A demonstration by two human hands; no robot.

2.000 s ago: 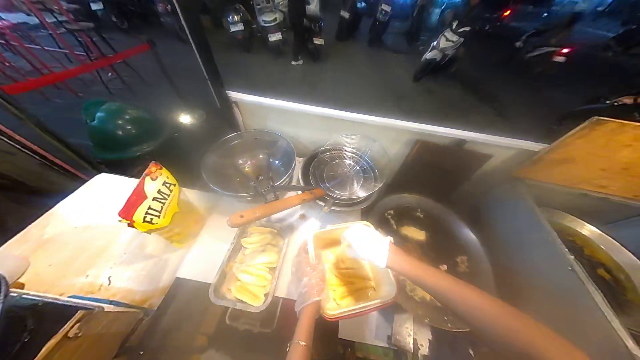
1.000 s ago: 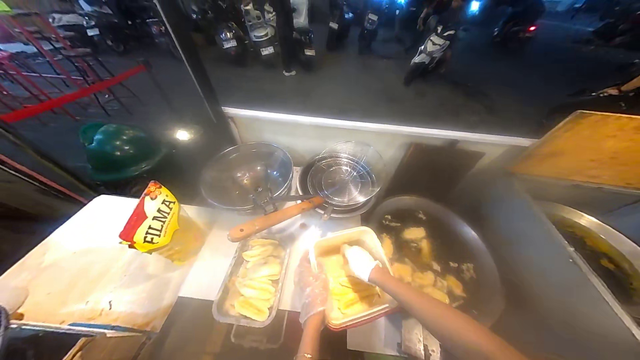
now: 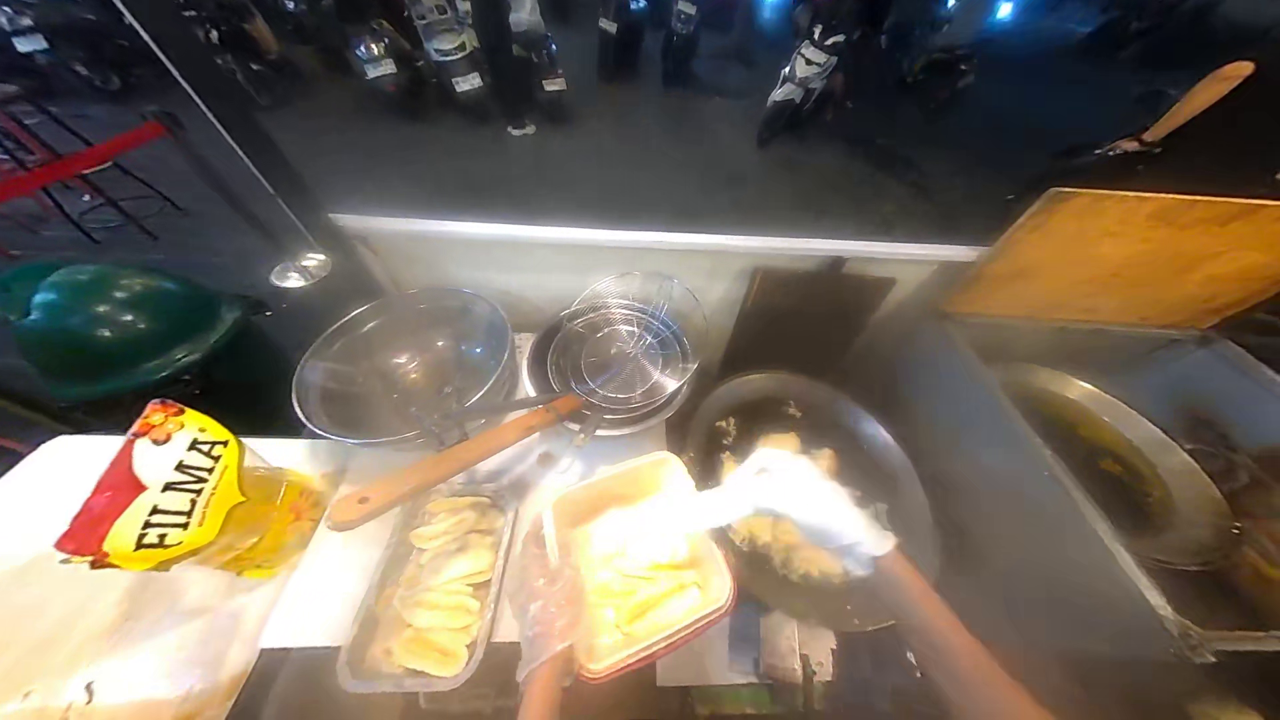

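My left hand, in a clear plastic glove, grips the left side of a cream rectangular tub holding yellow battered slices. Over the left part of a large dark wok is my right hand, gloved in white and blurred by glare; whether its fingers hold a piece cannot be told. Battered pieces lie in the wok's oil. Left of the tub stands a clear rectangular tray of pale yellow slices. A wooden-handled utensil lies across behind that tray.
A Filma oil pouch lies on the left counter. Behind are a large round strainer and wire baskets. On the right, a second pan with oil sits below a raised wooden board. A green rounded object is at far left.
My right hand has moved from inside the tub to over the wok. More pieces lie in the wok than two seconds ago. My left hand has stayed on the tub.
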